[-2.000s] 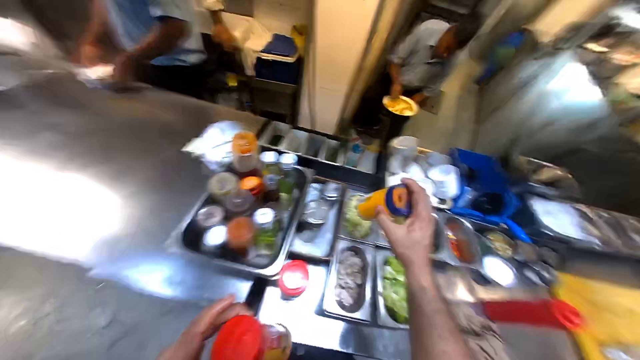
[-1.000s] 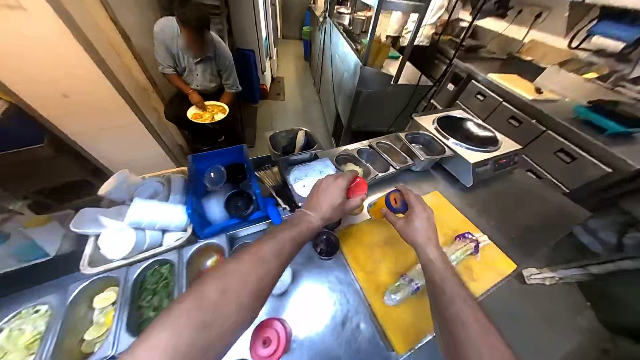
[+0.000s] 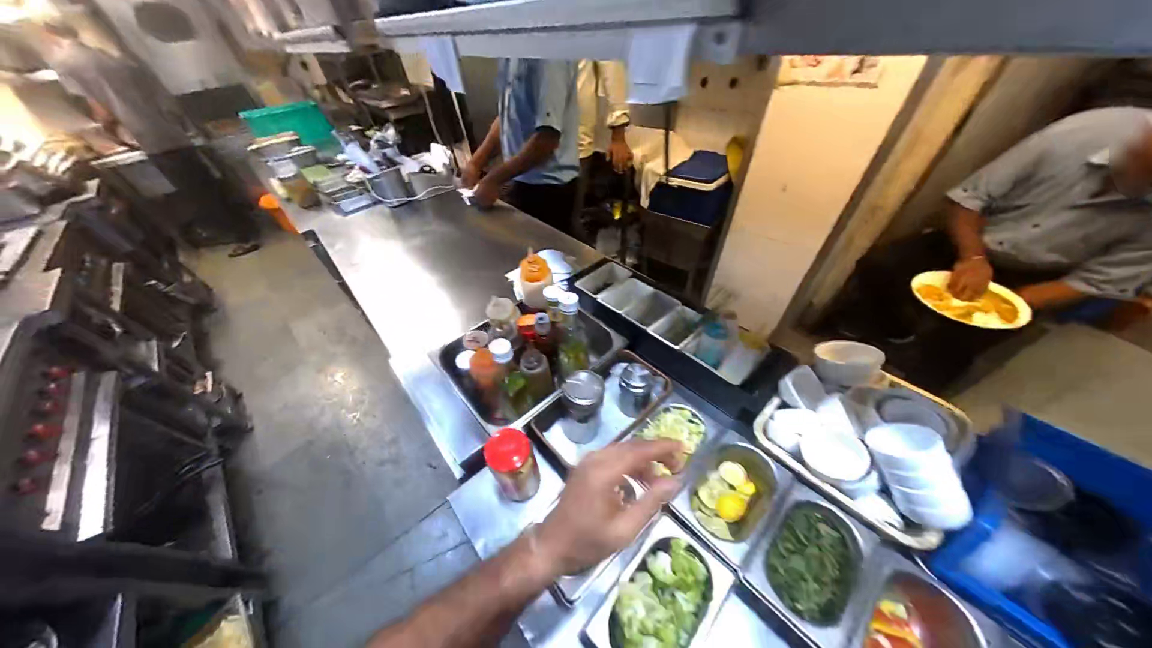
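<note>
My left hand (image 3: 607, 499) reaches in from the bottom, palm down, thumb and fingers apart, with nothing held. It hovers over the metal food pans, close to a pan of shredded pale green vegetable (image 3: 673, 430). To its left a jar with a red lid (image 3: 511, 463) stands upright on the steel counter. A pan of cut lemons (image 3: 725, 495) is to the right of my fingers, and a pan of chopped lettuce (image 3: 661, 589) is below them. My hand partly hides a small container behind it. My right hand is out of view.
Sauce bottles (image 3: 531, 360) fill a steel tray beyond the jar. Steel shakers (image 3: 583, 400) stand beside it. White bowls (image 3: 913, 459) and a blue crate (image 3: 1071, 540) are at the right. An overhead shelf (image 3: 576, 18) crosses the top. People stand across the counter; one person (image 3: 1062, 207) holds a plate.
My left hand has let go of the red-lidded item it held one second ago; a red-lidded jar now stands on the counter. My right hand, earlier holding a yellow bottle, has left view. The view swung left.
</note>
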